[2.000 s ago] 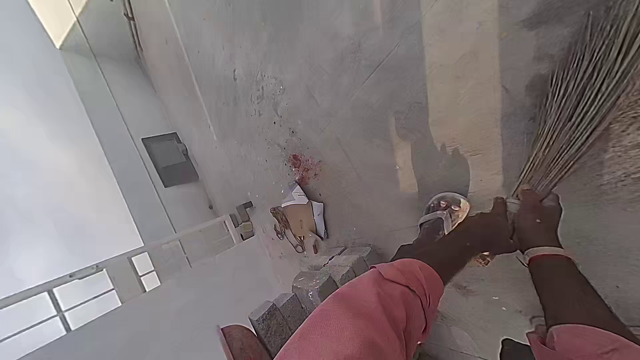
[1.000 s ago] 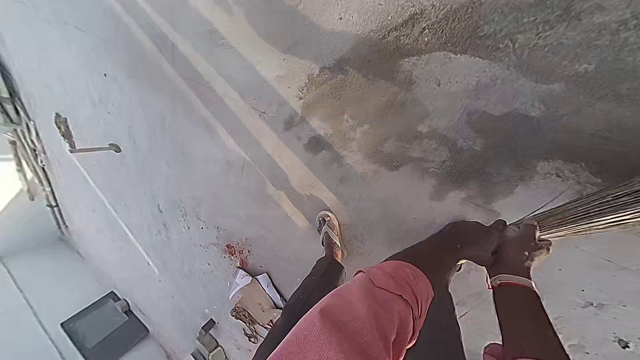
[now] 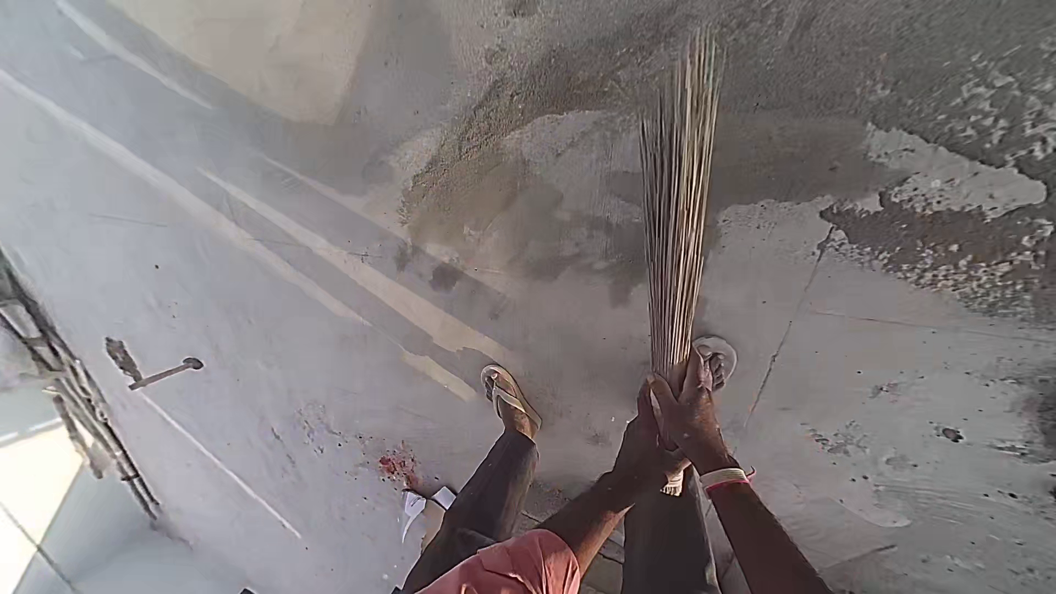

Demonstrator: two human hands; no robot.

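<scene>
A stick broom (image 3: 678,223) of long thin bristles points up and away from me over the concrete floor. Both of my hands grip its bound lower end, one against the other. My left hand (image 3: 648,450) wraps the handle, partly behind the other hand, below a rolled red sleeve. Around the bristle base is my right hand (image 3: 686,404), with a pale and red band at its wrist. The broom's butt shows just beneath the hands. My sandalled feet stand on either side of the broom's lower part.
Damp sand or cement (image 3: 511,157) and a rough gravelly patch (image 3: 949,239) lie on the floor ahead. A long-handled tool (image 3: 165,373) rests at the left, near poles (image 3: 82,404). Torn white and brown packaging (image 3: 415,510) lies by a red stain beside my leg.
The broom has swung from pointing right to pointing straight ahead, with both hands still around it. The view has turned strongly toward the floor ahead.
</scene>
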